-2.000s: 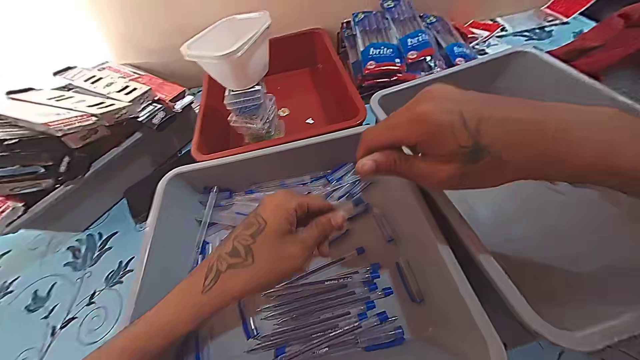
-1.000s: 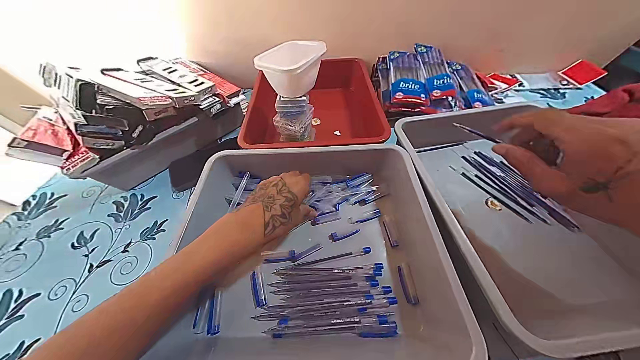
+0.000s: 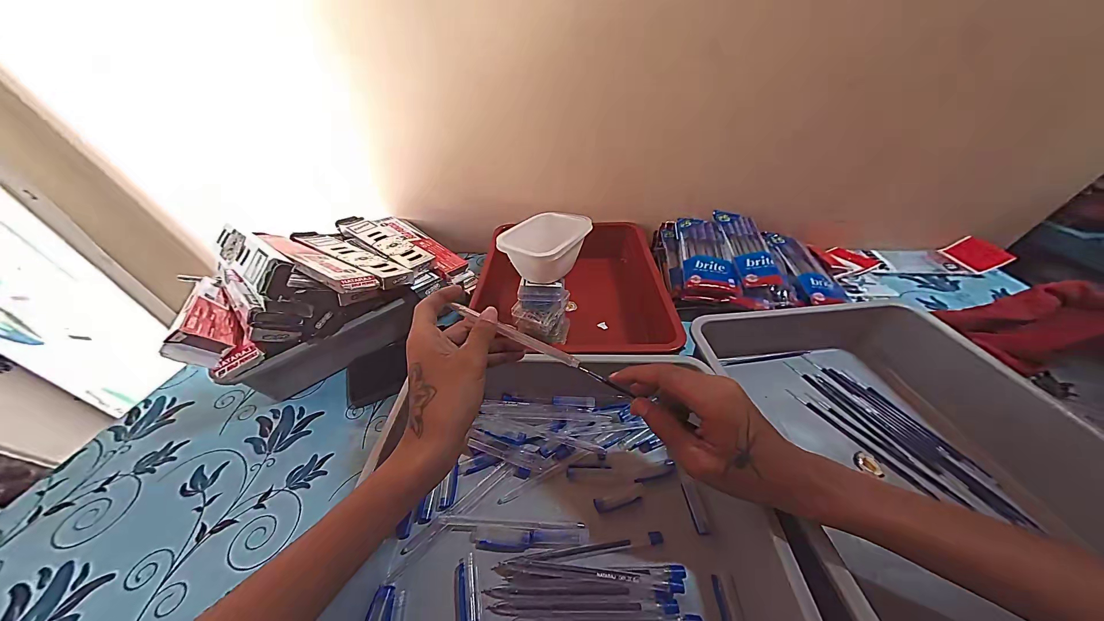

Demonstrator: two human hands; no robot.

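My left hand (image 3: 448, 371) holds a clear pen barrel (image 3: 526, 342) between thumb and fingers, above the middle grey tray (image 3: 759, 552). At the barrel's lower right end, my right hand (image 3: 690, 423) pinches a dark ink refill (image 3: 604, 380), whose other end is at or inside the barrel. Below both hands, the middle tray holds clear barrels, blue pen caps (image 3: 617, 502) and a stack of pens with blue ends (image 3: 586, 591). In the right grey tray (image 3: 906, 323) lies a loose bundle of dark refills (image 3: 906, 423) beside a small round object (image 3: 868, 464).
A red tray (image 3: 630, 285) with a white tub (image 3: 545, 246) on small clear boxes stands behind. Packets of pens (image 3: 733, 259) lie to its right. At left, a grey bin (image 3: 319, 349) is heaped with cartons (image 3: 345, 259). Red cloth (image 3: 1035, 323) lies at far right.
My left hand has risen from the barrels in the middle tray and now holds one. My right hand has moved left from the right tray, bringing a refill to the barrel.
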